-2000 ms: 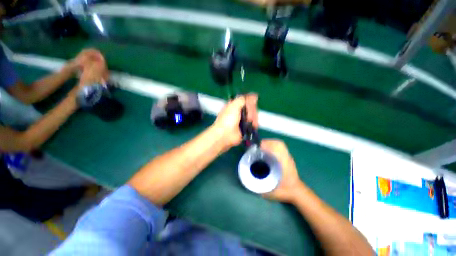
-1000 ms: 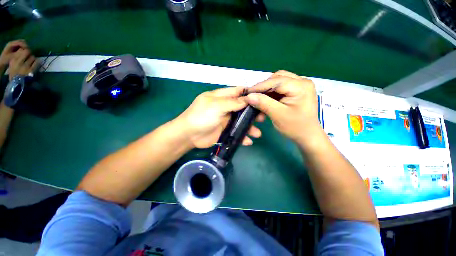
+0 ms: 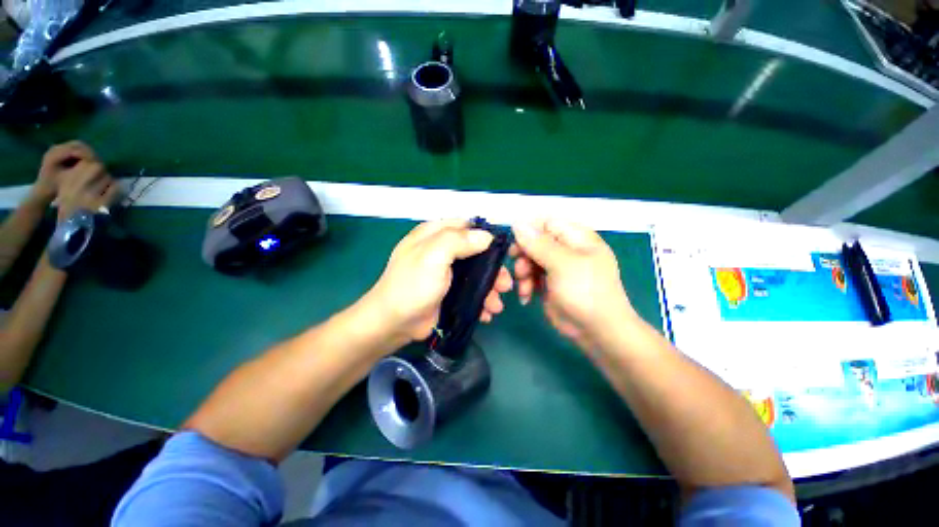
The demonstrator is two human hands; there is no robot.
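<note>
A dark dryer head [image 3: 460, 383] with a silver ring face rests near the bench's front edge, ring turned to the lower left. Its black handle [image 3: 470, 299] rises from the head towards the upper right. My left hand [image 3: 424, 276] is closed around the handle. My right hand [image 3: 564, 270] is at the handle's far end, its thumb and fingers close to small dark parts there; whether it grips them is hidden. Small thin wires show at the joint of handle and head.
A grey-black device [image 3: 264, 225] with a blue display stands at left. Another person's hands [image 3: 80, 180] and a head unit [image 3: 101, 247] are further left. Head units [image 3: 437, 111] stand on the green line surface. A black handle shell [image 3: 865, 283] lies on the printed sheet [image 3: 710, 350] at right.
The head has turned so its dark side shows, ring facing lower left. My right hand has shifted slightly away from my left hand at the handle's end. The view has shifted.
</note>
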